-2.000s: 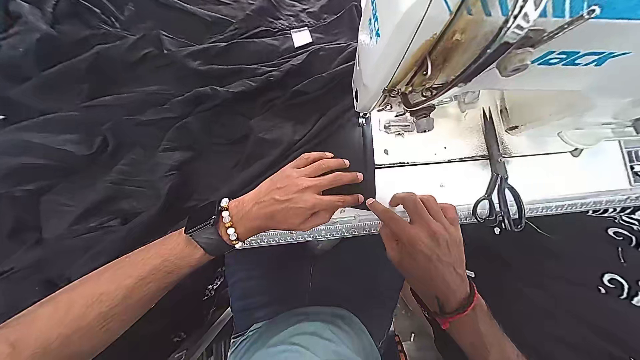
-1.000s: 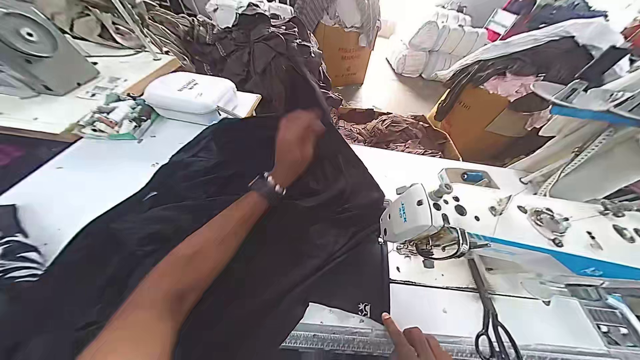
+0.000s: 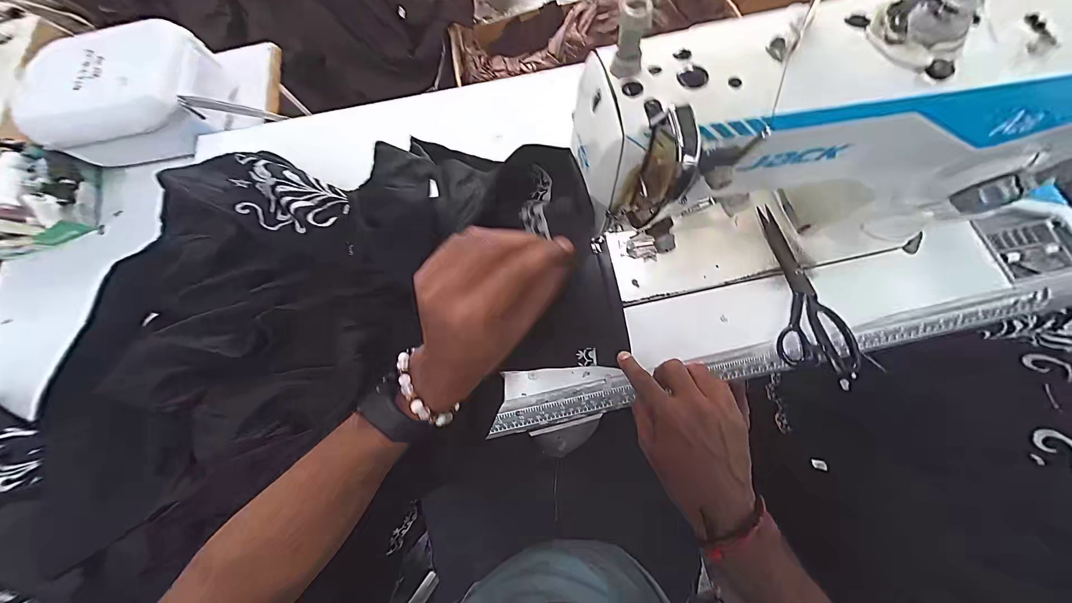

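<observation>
Black fabric with white embroidery (image 3: 285, 276) spreads over the left of the sewing table, its right edge under the presser foot of a Jack sewing machine (image 3: 645, 159). My left hand (image 3: 490, 310), wearing a beaded bracelet and a dark wristband, is over the fabric near the needle, fingers curled; whether they pinch cloth cannot be told. At the fabric's lower right corner, the index fingertip of my right hand (image 3: 691, 427) touches the edge, the other fingers bent. Black-handled scissors (image 3: 804, 301) lie on the machine bed, right of the needle.
A metal ruler strip (image 3: 569, 406) runs along the table's front edge. A white lidded box (image 3: 109, 92) stands at the back left, beside a tray of small items (image 3: 46, 197). More embroidered black fabric (image 3: 904, 469) hangs at the lower right. Brown cloth lies behind the table.
My left hand has come back from far up the fabric to beside the needle, and the far part of the cloth now lies bunched there. My right hand remains at the fabric's corner. The view has shifted.
</observation>
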